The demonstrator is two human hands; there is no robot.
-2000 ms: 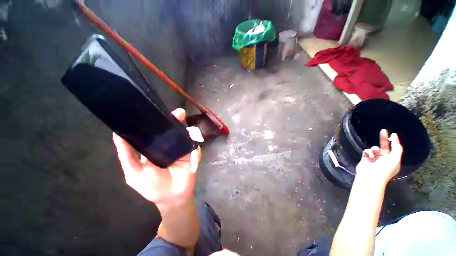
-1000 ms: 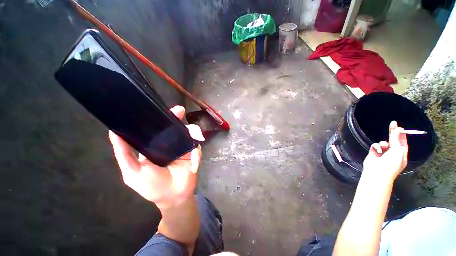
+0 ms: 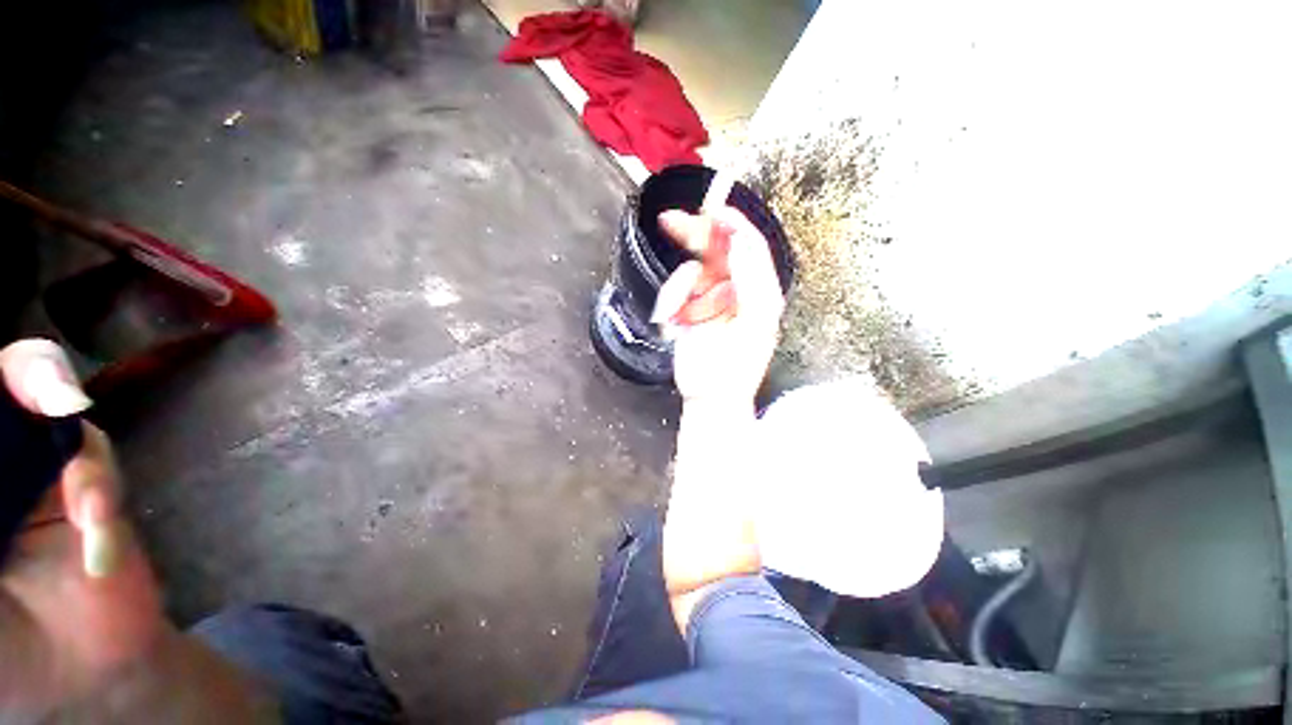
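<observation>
The smartphone (image 3: 31, 465) is a dark slab cut off by the left edge. My left hand (image 3: 88, 581) holds it, with fingers at its near edge; the hand is also partly cut off. My right hand (image 3: 730, 305) is raised in front of the black bucket (image 3: 638, 347) and hides part of its opening. A white cigarette (image 3: 718, 190) sticks up from the fingers of my right hand. The bucket stands on the floor, open and dark inside.
A large white rounded object (image 3: 850, 489) is by my right forearm. A grey frame (image 3: 1105, 694) with a hose (image 3: 999, 612) is at lower right. The red dustpan (image 3: 213, 290) is at left. A red cloth (image 3: 638, 106) lies at the doorway beside the stained white wall (image 3: 992, 184).
The view has turned to the right, so the phone and left hand are now at the left edge. My right hand is raised, and the cigarette now points upward instead of sideways.
</observation>
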